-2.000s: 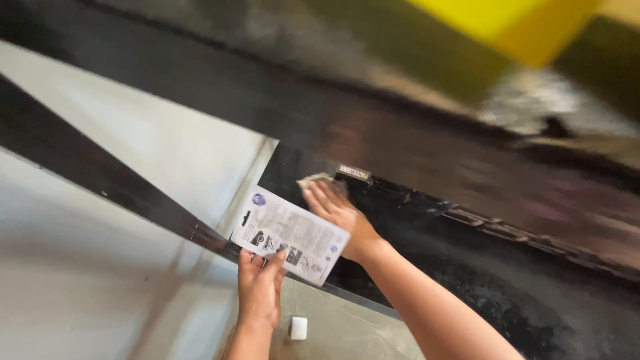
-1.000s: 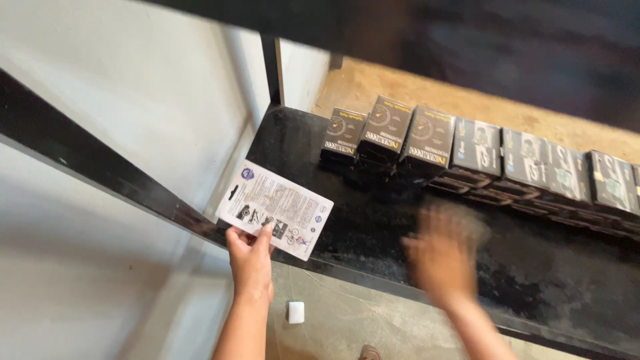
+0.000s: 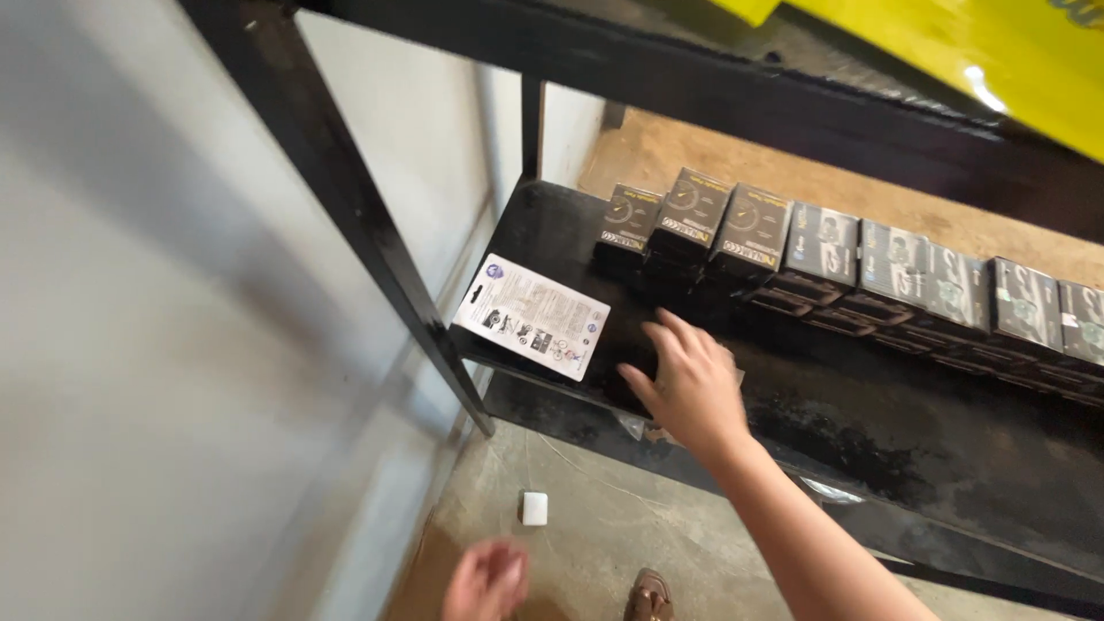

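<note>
A printed blister-pack card (image 3: 536, 317) lies flat on the left end of a black metal shelf (image 3: 561, 211), near its front edge. My right hand (image 3: 694, 384) is over the shelf just right of the card, fingers spread; something pale shows behind its far side, and I cannot tell whether the palm holds it. Low in the view my left hand (image 3: 487, 580), blurred, hangs in front of the shelf over the floor and touches nothing visible. Dark small cartons (image 3: 750, 226) stand in a row along the back of the shelf, with grey-topped cartons (image 3: 893, 259) to their right.
A black upright post (image 3: 345, 203) stands at the left beside a pale wall (image 3: 172, 345). Above is an upper shelf edge (image 3: 655, 95) with a yellow item (image 3: 966, 60). Below are a lower shelf (image 3: 552, 418), a small white block (image 3: 535, 509) on the floor and a shoe (image 3: 651, 595).
My left hand has let go of the card and moved down away from it. The card now rests on the shelf. My right hand has come back left, close to the card.
</note>
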